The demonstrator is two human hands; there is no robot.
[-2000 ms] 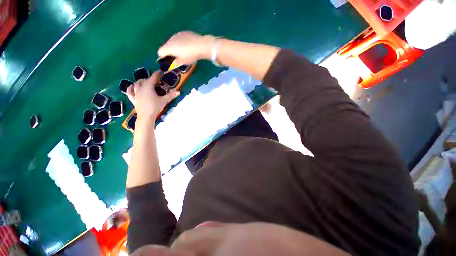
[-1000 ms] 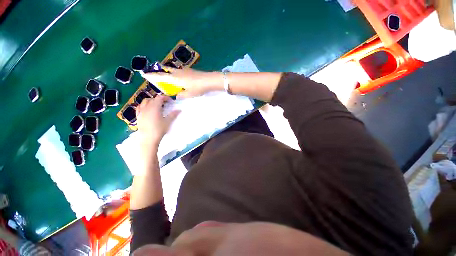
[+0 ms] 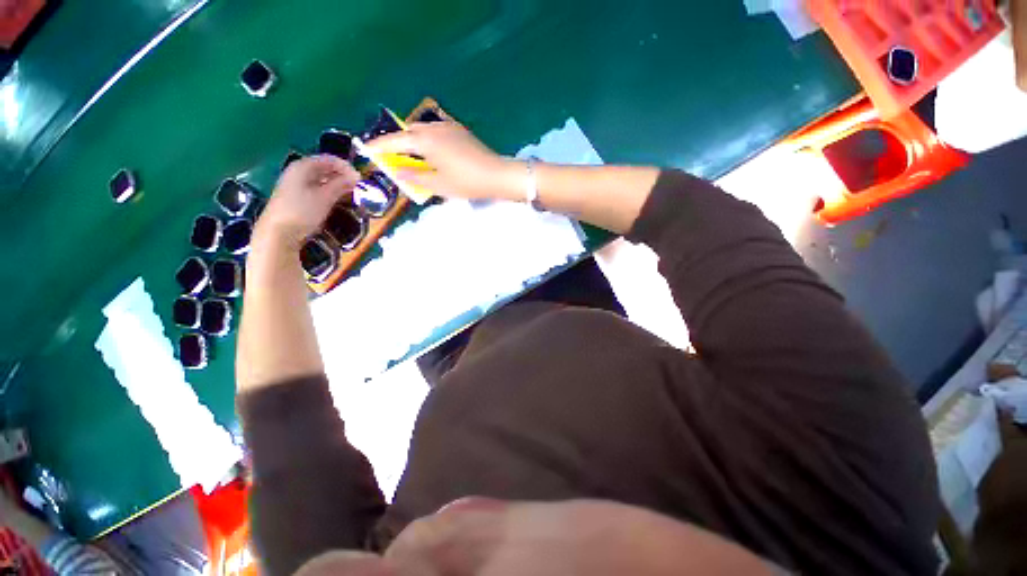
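The orange-tan jig (image 3: pixel 363 250) lies slanted on the green bench with watch bodies in its recesses. One watch body (image 3: pixel 319 258) sits at its near left end, and another (image 3: pixel 373 194) has a bright glare on its face. My right hand (image 3: pixel 434 158) is shut on a yellow and black scraper (image 3: pixel 403 163) over the upper part of the jig. My left hand (image 3: pixel 304 194) is beside the jig's left side, with its fingertips close to the glaring watch; whether they pinch a film is too blurred to tell.
Several loose watch bodies (image 3: pixel 194 276) lie left of the jig. White sheets (image 3: pixel 451 270) lie along the bench edge, and a white strip (image 3: pixel 158 388) lies at lower left. A red tray (image 3: pixel 873 39) and orange stool (image 3: pixel 873 158) are at upper right.
My left hand has moved up and left from the jig's near side to its far left side. My right hand with the scraper has shifted slightly up and right, uncovering watches in the jig.
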